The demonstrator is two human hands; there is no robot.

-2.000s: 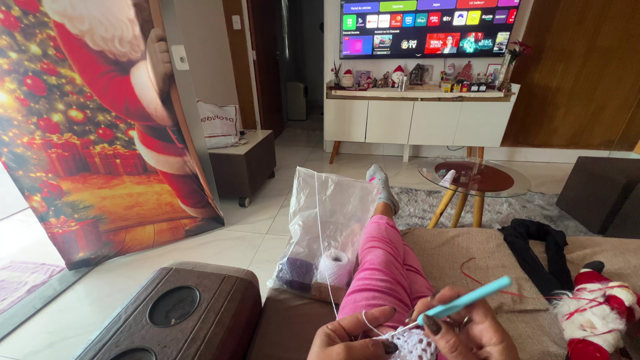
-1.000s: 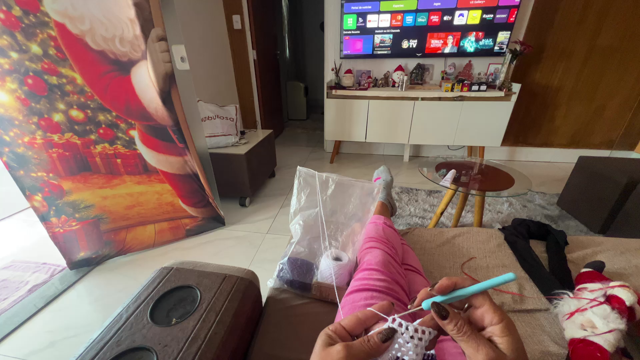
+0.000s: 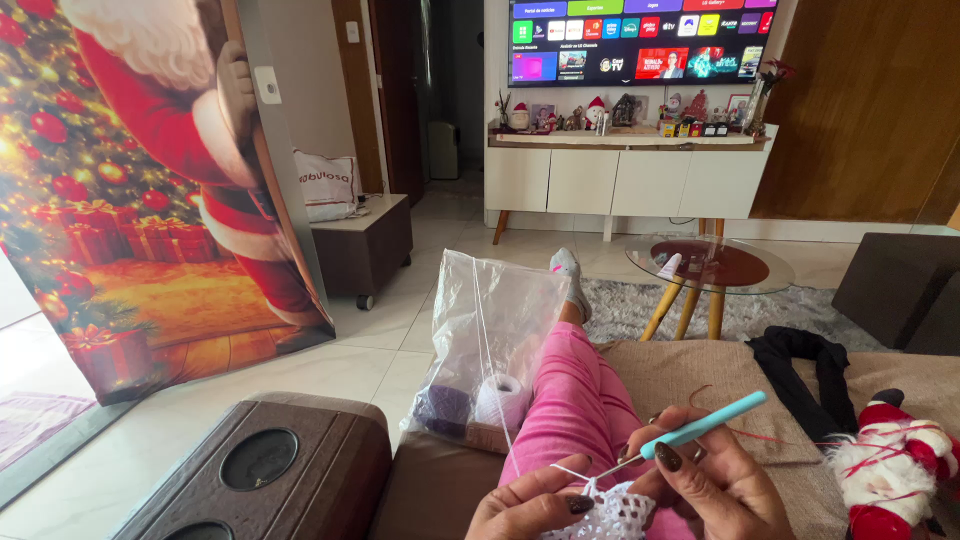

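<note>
A crochet hook with a light blue handle (image 3: 705, 427) is held in my right hand (image 3: 712, 472), its metal tip at the top edge of a white crochet piece (image 3: 611, 514). My left hand (image 3: 536, 502) pinches that piece from the left, with white yarn (image 3: 484, 330) passing over its fingers. The yarn runs up over the rim of a clear plastic bag (image 3: 495, 300), which holds a white yarn ball (image 3: 501, 401) and a purple one (image 3: 442, 409). The lower part of the crochet piece is cut off by the frame.
My legs in pink trousers (image 3: 562, 390) stretch along the sofa (image 3: 675, 371). A brown armrest with cup holders (image 3: 315, 457) is at left. On the right lie a Santa doll (image 3: 885, 472) and a black cloth (image 3: 806, 375). Beyond stand a glass-topped table (image 3: 757, 281) and a white cabinet (image 3: 577, 180).
The crochet piece has shifted between my hands, and the hook's handle is tilted up more steeply than one second ago. Both hands keep hold.
</note>
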